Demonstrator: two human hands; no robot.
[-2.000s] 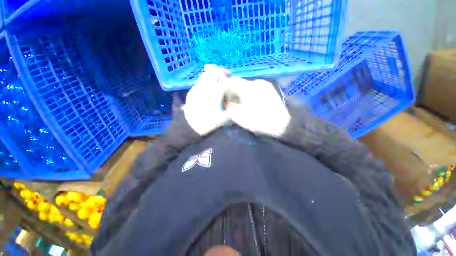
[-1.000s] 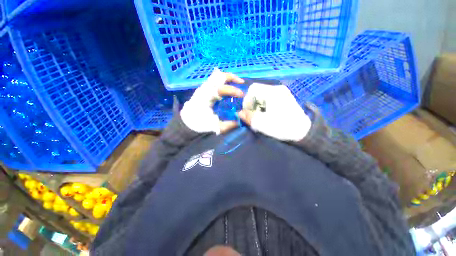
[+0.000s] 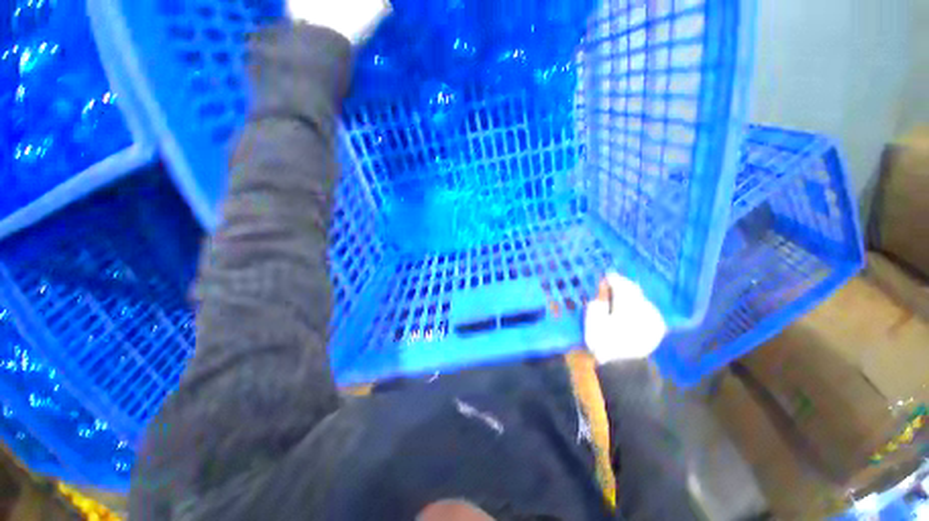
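The blue mesh front crate lies directly before my body. Glossy blue balls fill its far part, and a pale cyan stringy tangle lies nearer, on the lattice. My left hand, in a white glove, reaches to the far left of the crate and is cut off by the top edge; its fingers are not visible. My right hand, in a white glove with a bare fingertip, is at the crate's near right corner, by the rim. Its grip is blurred. No ball shows in either hand.
Blue crates with shiny balls stand at the left. A tilted blue lattice crate is at the right, beside cardboard boxes. A yellow-orange strip shows against my dark apron. Yellow items are at the lower left.
My hands have parted from the blue ball held at my waist. My left arm has stretched forward over the crate; my right hand has moved to the near right rim. The front crate appears closer.
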